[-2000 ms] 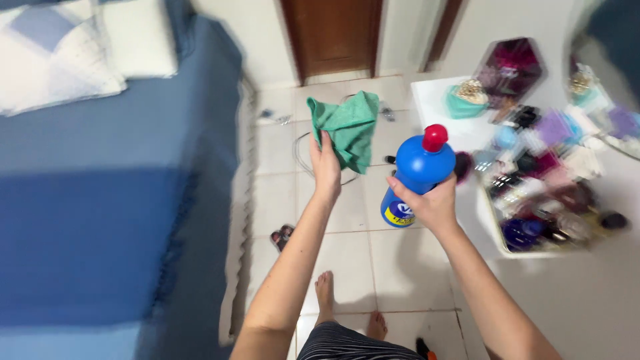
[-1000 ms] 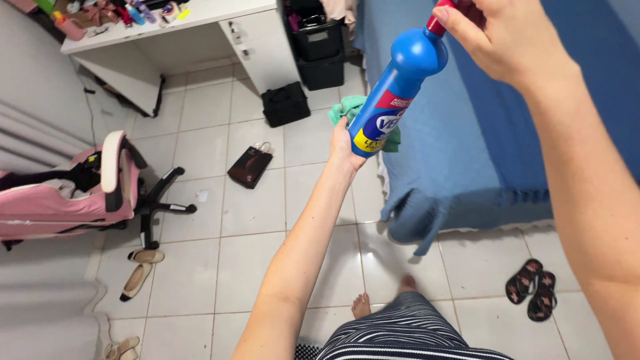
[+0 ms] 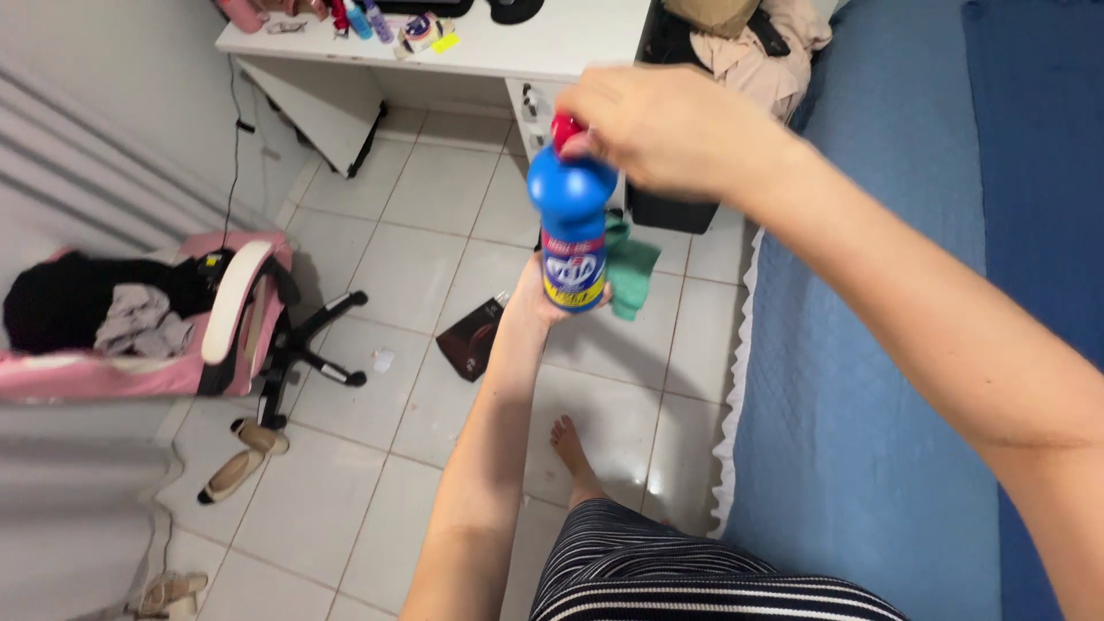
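Observation:
A blue plastic bottle of Veja cleaner stands nearly upright in front of me, bearing a red and yellow label. My left hand holds it around the lower part, with a green cloth hanging at the bottle's right side behind the fingers. At the top, the fingers of my right hand grip the red cap; this hand is slightly blurred. The cap sits on the bottle's neck. Most of my left hand's fingers are hidden behind the bottle.
A white desk with small bottles is ahead. At left stands a pink wheeled chair holding clothes. Flat shoes and a dark bag lie on the tiled floor. A bed with a blue cover runs along the right, near a black bin.
Two seconds ago my left hand held the cloth alone and my right hand the bottle; now my left holds the bottle and my right hand the cap. The view has swung round to the desk.

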